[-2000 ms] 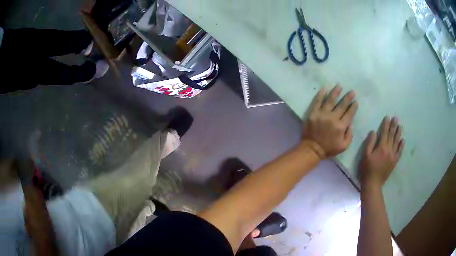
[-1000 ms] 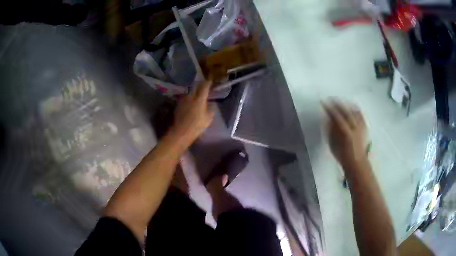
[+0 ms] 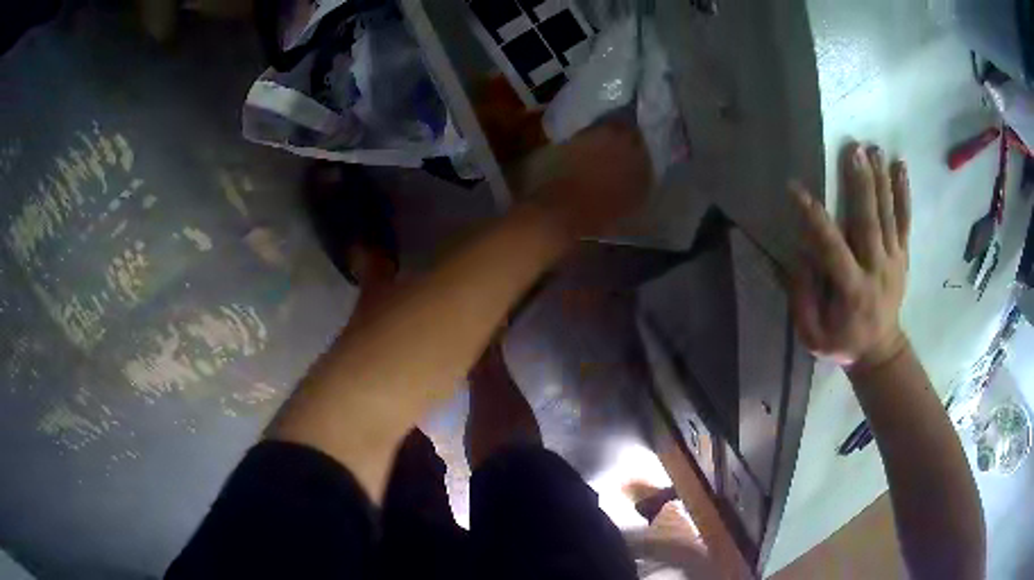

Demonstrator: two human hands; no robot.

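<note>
An open drawer (image 3: 459, 100) juts out under the pale-green table (image 3: 932, 227). My left hand (image 3: 601, 176) is inside it, low and blurred, beside a clear plastic bag (image 3: 607, 77). Its fingers are hidden, so I cannot tell whether it holds anything. A sheet with black and white squares (image 3: 542, 48) lies in the drawer beyond the hand. My right hand (image 3: 856, 272) rests flat at the table's near edge, fingers spread, holding nothing.
A red-handled tool (image 3: 975, 147) and thin dark tools lie on the table to the right. A clear round container (image 3: 1000, 436) is right of my right forearm. A white bag (image 3: 301, 113) stands on the floor left of the drawer. My legs are below.
My left hand has moved from the table to the drawer's edge and then inside it. The drawer is pulled further out. My right hand has stayed at the table, and the view has shifted.
</note>
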